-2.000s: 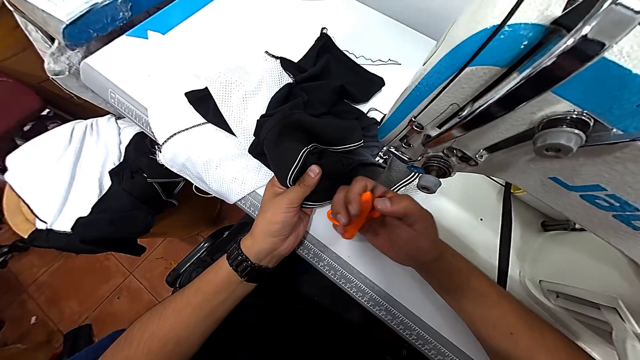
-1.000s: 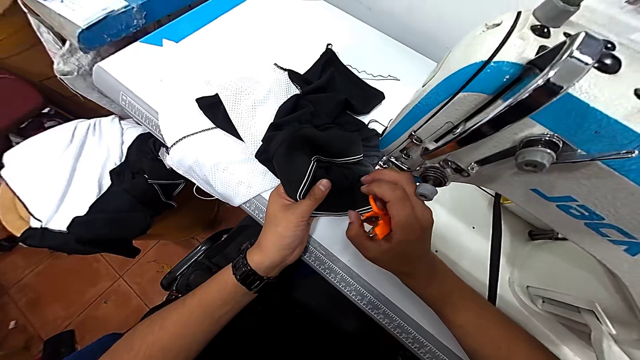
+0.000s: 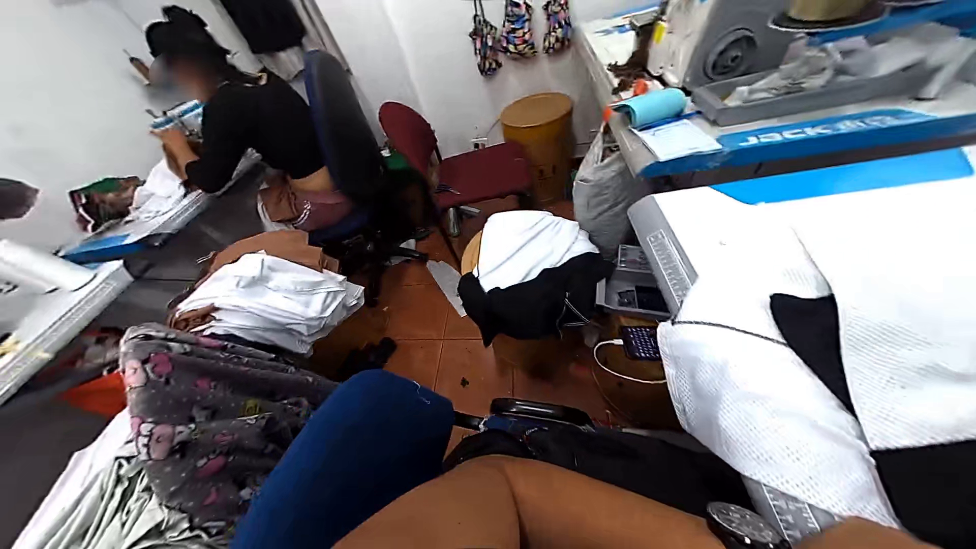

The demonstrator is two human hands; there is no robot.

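My left forearm crosses the bottom of the view, with a dark wristwatch [image 3: 743, 524] on the wrist. Only the back edge of my left hand [image 3: 862, 535] shows at the lower right; its fingers are cut off, so what it holds is hidden. Beside it, a white mesh garment with black panels [image 3: 751, 389] lies on the sewing table [image 3: 671, 252] and hangs over its ruled front edge. My right hand is out of view.
White and black garments [image 3: 534, 259] lie on a round stool. Folded fabric [image 3: 267, 301] is piled at left. A person in black [image 3: 259, 130] sits at another table. A red chair [image 3: 484, 171] and a phone-like device with a white cable [image 3: 640, 343] are also there.
The view has swung far to the left. The sewing machine, my right hand and the orange tool it held have left the view.
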